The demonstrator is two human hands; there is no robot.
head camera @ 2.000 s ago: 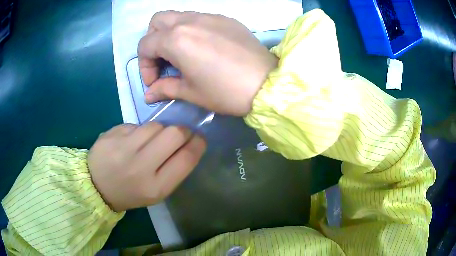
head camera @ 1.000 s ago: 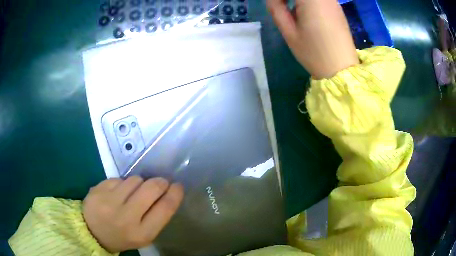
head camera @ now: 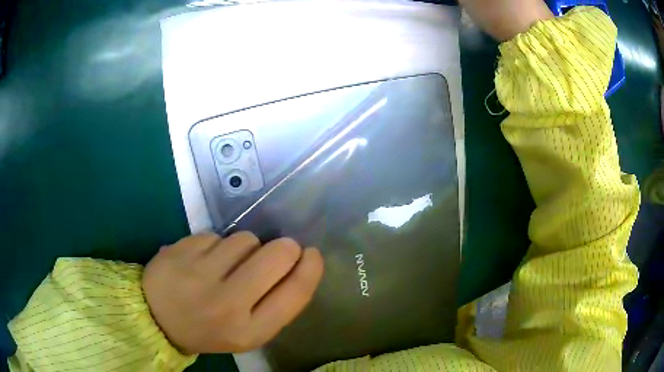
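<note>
A grey ADVAN tablet (head camera: 408,276) lies back up, slightly turned, on a white foam sheet (head camera: 306,51). Its camera bump (head camera: 236,163) with two round openings is uncovered at the upper left. Clear film (head camera: 313,174) lies over the tablet back, its edge running diagonally beside the bump. My left hand (head camera: 233,290) rests on the tablet's left edge with curled fingers at the film's lower corner; its fingertips are hidden, so the grip cannot be told. My right hand (head camera: 506,14) is cut off by the top edge; its fingers are out of the picture.
A blue bin (head camera: 616,73) shows in part behind my right sleeve at the upper right. A sliver of a clear sheet (head camera: 233,3) shows at the top edge. The green bench (head camera: 87,167) lies around the foam sheet. A greyish strip (head camera: 492,312) is beside my right sleeve.
My right hand left the camera bump and moved up and right, now mostly out of the picture. My left hand stays at the film's corner. The bump, hidden at first, now shows. The view has shifted.
</note>
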